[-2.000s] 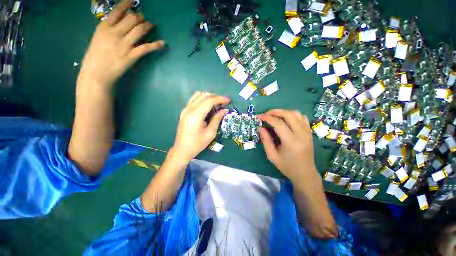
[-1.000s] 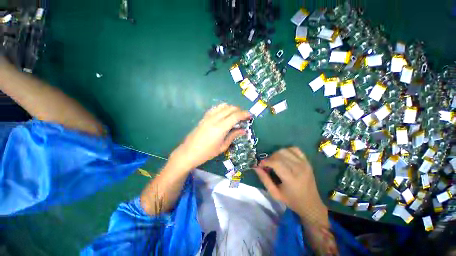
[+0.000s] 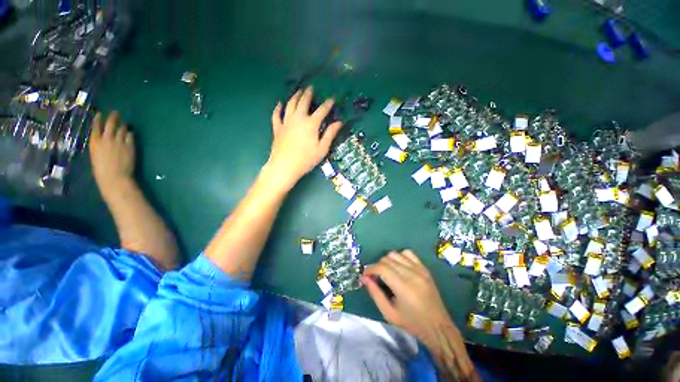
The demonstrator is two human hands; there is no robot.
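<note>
A circuit board panel (image 3: 339,257) with battery cells lies on the green mat in front of me, turned lengthwise. My left hand (image 3: 302,138) is beyond it with fingers spread over the pile of black parts (image 3: 333,112), covering much of that pile; I see nothing held in it. My right hand (image 3: 406,287) is at the panel's lower right side, thumb and forefinger close together at its edge; whether they pinch it is unclear. A second board panel (image 3: 359,168) with cells lies between my left hand and the first panel.
A large heap of board panels with cells (image 3: 548,205) covers the right side. Another person's hand (image 3: 113,153) is on the mat at left, near a heap of parts (image 3: 56,97). A small loose board (image 3: 196,102) lies at upper left. Blue objects (image 3: 615,33) are at the far right.
My left hand has let go of the panel and moved away to the black parts. My right hand stays by the panel's edge. The other person's hand has come back into view. The camera view has shifted.
</note>
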